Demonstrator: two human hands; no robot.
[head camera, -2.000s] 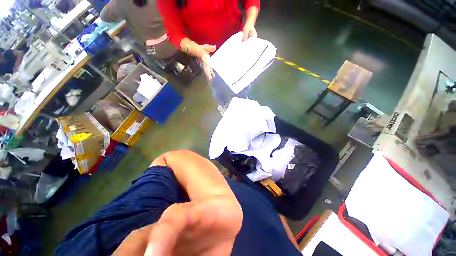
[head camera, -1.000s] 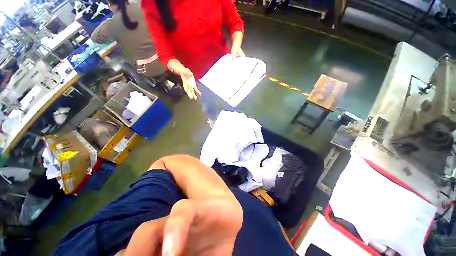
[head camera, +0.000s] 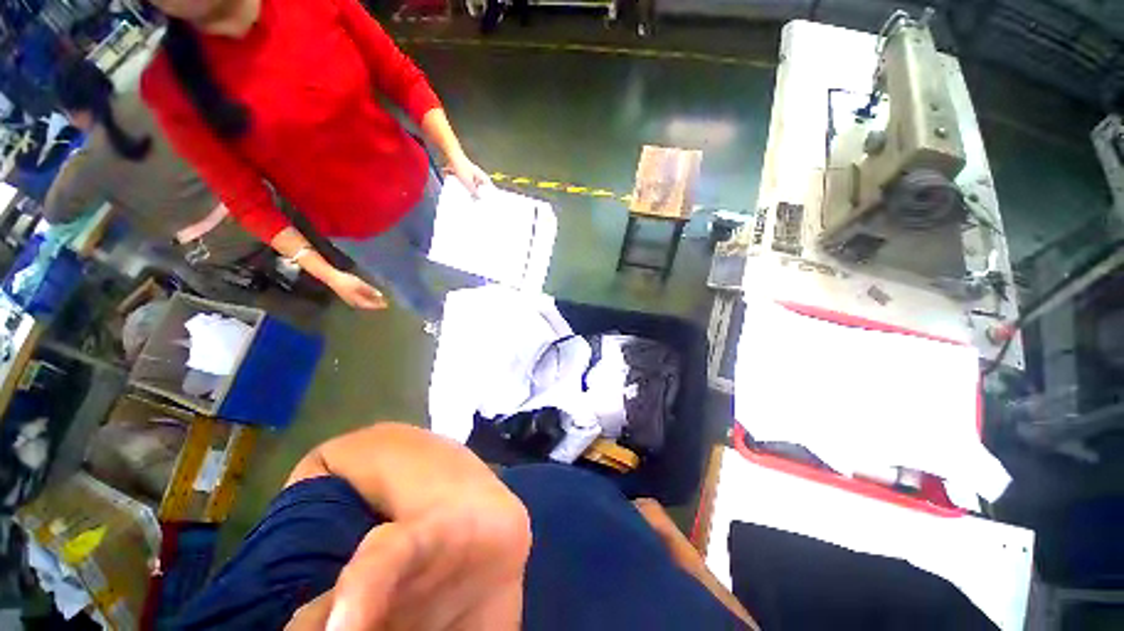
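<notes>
A bare hand, seemingly my left hand (head camera: 431, 569), is large and blurred at the bottom, bent up close to the camera; no object shows in it, and its fingertips are cut off or unclear. A strip of bare skin shows right of my navy clothing, but my right hand is not visible. White fabric panels (head camera: 499, 351) lie heaped on a dark bin (head camera: 690, 407) in front of me. Dark cut pieces (head camera: 653, 388) lie in the bin's right part. A small orange-yellow strip (head camera: 613, 455) is at its near edge.
A person in red (head camera: 302, 123) holds a white sheet (head camera: 493, 234) beyond the bin. A wooden stool (head camera: 667, 183) stands behind. At right is a sewing machine (head camera: 906, 148) with a red-edged frame (head camera: 851, 323) under white cloth. Cartons (head camera: 99, 542) and a blue crate (head camera: 274, 372) are at left.
The view has turned right, so the bin and people sit further left and the machine shows more fully. The person's free hand has lowered. My hand stays raised near the camera.
</notes>
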